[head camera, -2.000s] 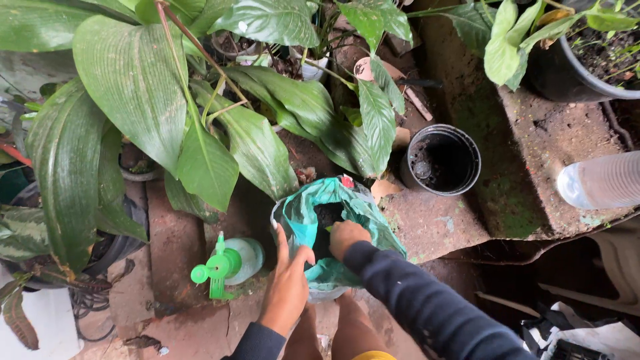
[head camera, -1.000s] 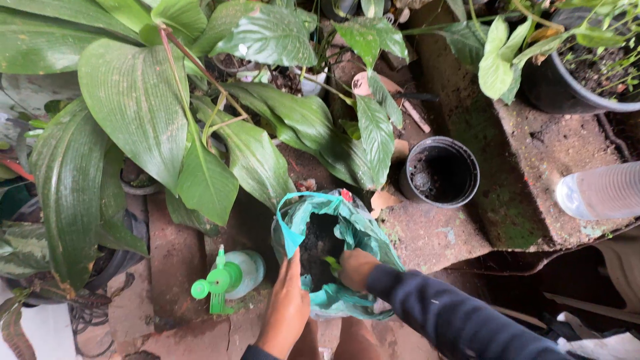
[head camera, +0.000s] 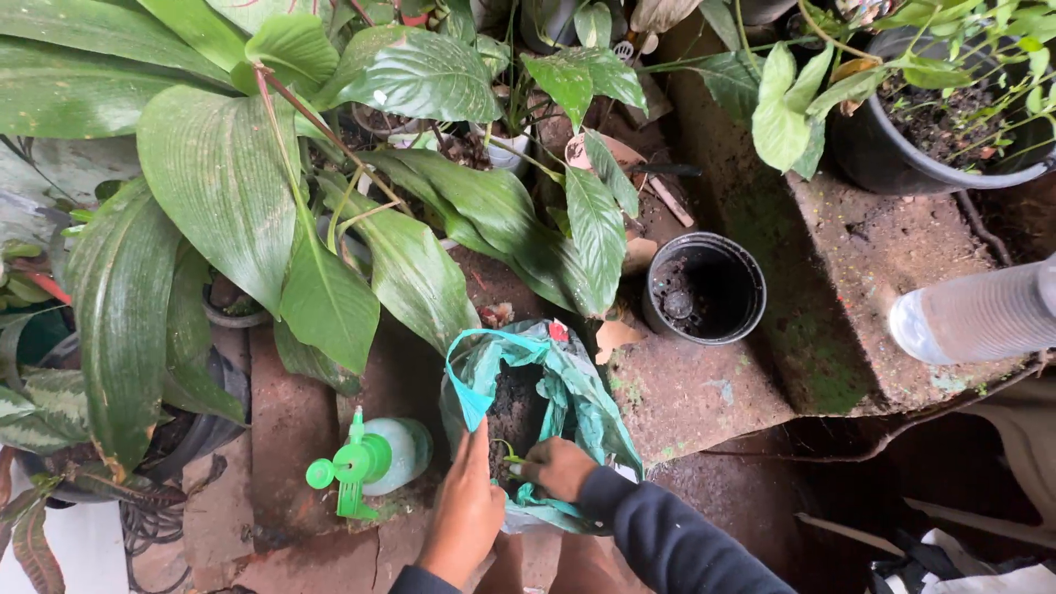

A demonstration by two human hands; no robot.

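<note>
A green plastic bag with dark soil inside stands open at the lower middle. My right hand reaches into it from the right, its fingers closed around a small green seedling over the soil; the fingertips are partly hidden. At the bag's left rim, my left hand has its fingertips against the bag's light-blue-green edge, and whether it pinches the plastic is not plain. A spray bottle with a green head is left of the bag. Right of the bag sits a black plastic pot with some soil in it.
Broad-leaved potted plants fill the left and upper middle. A large black pot with a plant stands at the upper right. A ribbed clear plastic bottle lies on the mossy concrete ledge. A wooden stick is at the lower right.
Two seconds ago my left fingers were spread over the bag's left side; now they are together at its rim. The bag's mouth is wider and shows more soil. My right hand remains in the bag.
</note>
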